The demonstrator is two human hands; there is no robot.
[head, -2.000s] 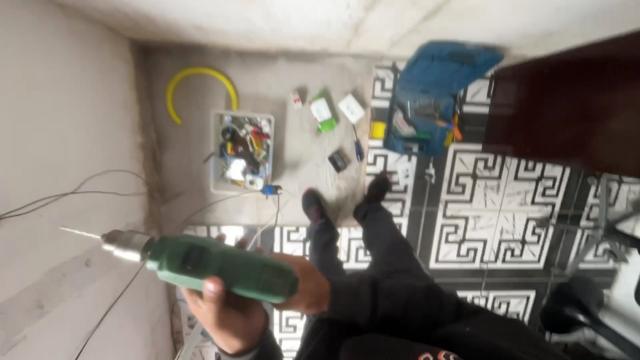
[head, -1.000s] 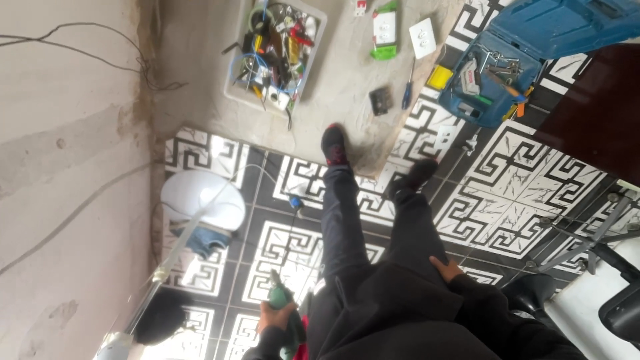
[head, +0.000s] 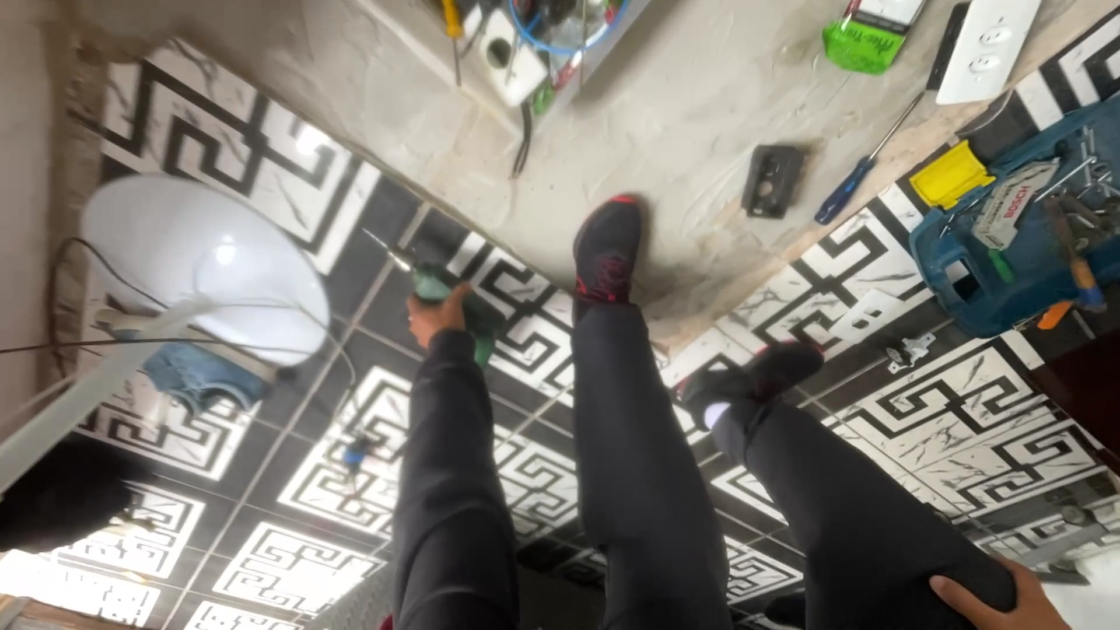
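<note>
My left hand is closed around the grip of a green power drill, held low over the patterned floor tiles with its bit pointing to the upper left. Part of the drill's body is hidden behind the hand and sleeve. At the lower right, my right hand rests on my thigh and holds no tool that I can see. Left of the drill stands a round white pedestal base with a blue cloth-like item by it.
A bin of tools tops the view. A black box, a blue screwdriver, a white socket plate and a green package lie on bare concrete. An open blue toolbox stands right. Cables cross the left side.
Two seconds ago both hands were at the raised drill. My right hand has since moved to my thigh, and the drill has gone down in my left hand. The view has shifted strongly.
</note>
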